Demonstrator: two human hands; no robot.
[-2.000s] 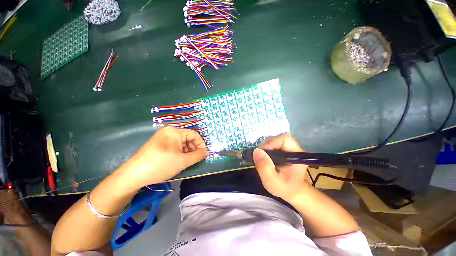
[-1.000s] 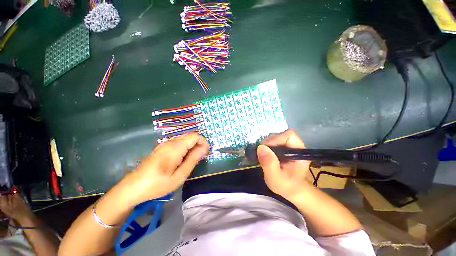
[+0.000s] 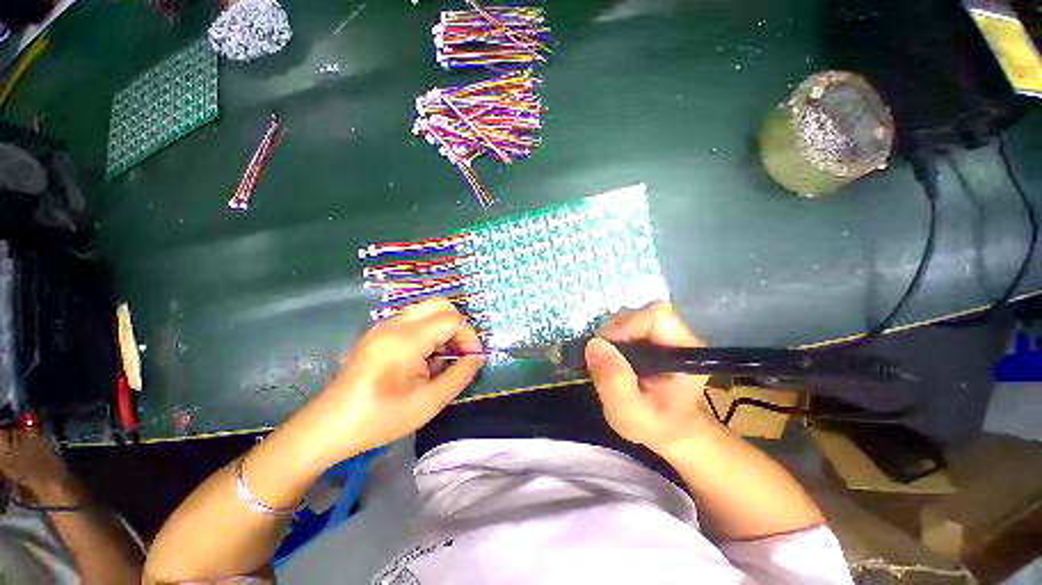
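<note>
The green PCB panel (image 3: 560, 269) lies flat near the bench's front edge. Several connector leads (image 3: 417, 269) stick out from its left side, white plugs outward. My left hand (image 3: 417, 366) is at the panel's lower left corner, thumb and fingers pinched on a thin lead (image 3: 459, 355) whose end reaches the panel. My right hand (image 3: 646, 377) holds the black soldering iron (image 3: 743, 361) like a pen, its tip at the same corner, close to my left fingertips. The exact contact at the tip is too blurred and bright to tell.
Two lead piles (image 3: 486, 114) lie beyond the panel. A tip-cleaning pot (image 3: 828, 135) stands right, near black cords (image 3: 931, 240). A single lead (image 3: 254, 166), spare panel (image 3: 163, 109) and white plug cluster (image 3: 251, 29) lie left. Another person's arm (image 3: 57, 491) shows lower left.
My left hand has shifted slightly, and a thin lead now shows between its fingers. One more lead shows clear of the hand at the panel's left side. My right hand has hardly moved.
</note>
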